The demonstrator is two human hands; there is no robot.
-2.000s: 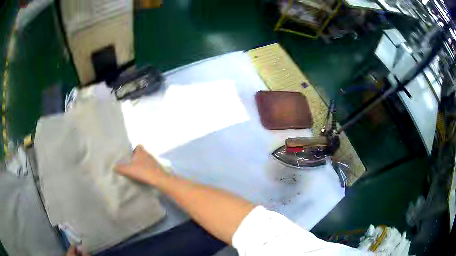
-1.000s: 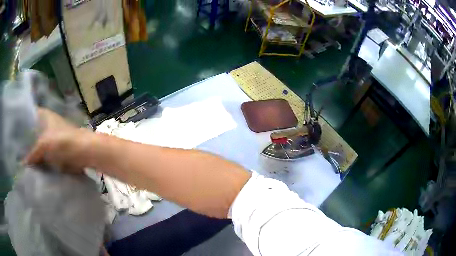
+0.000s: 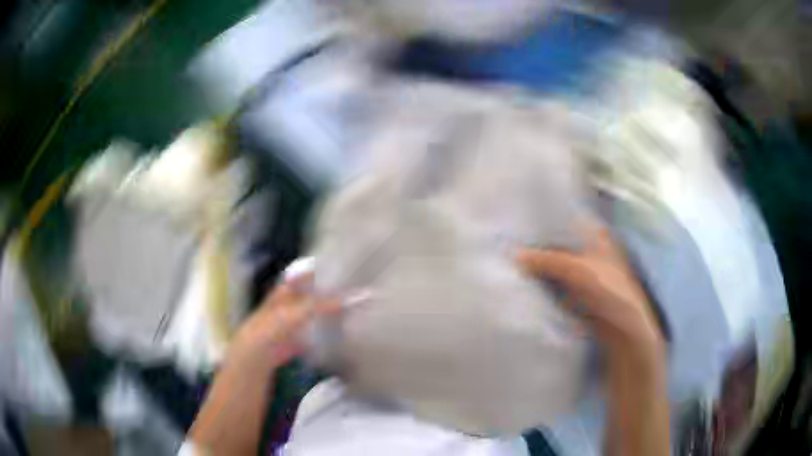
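Observation:
A beige-grey garment piece (image 3: 445, 329) lies bunched in the middle of the blurred view, in front of my body. My left hand (image 3: 289, 321) grips its left edge, with the thumb on top near a small pale bit. My right hand (image 3: 583, 276) holds its right side, fingers over the cloth. The fingertips and the underside of the cloth are not clear because of motion blur.
A blue strip (image 3: 543, 49) shows beyond the cloth. Pale cloth pieces (image 3: 659, 134) lie at the right on the light table (image 3: 748, 258). White and grey cloth (image 3: 133, 258) hangs by a yellow rail at the left, over green floor.
The view has swung away from the iron and its rest, now out of the picture. Both hands now show on the garment piece, which has come to the middle; earlier the right hand lifted cloth at the left.

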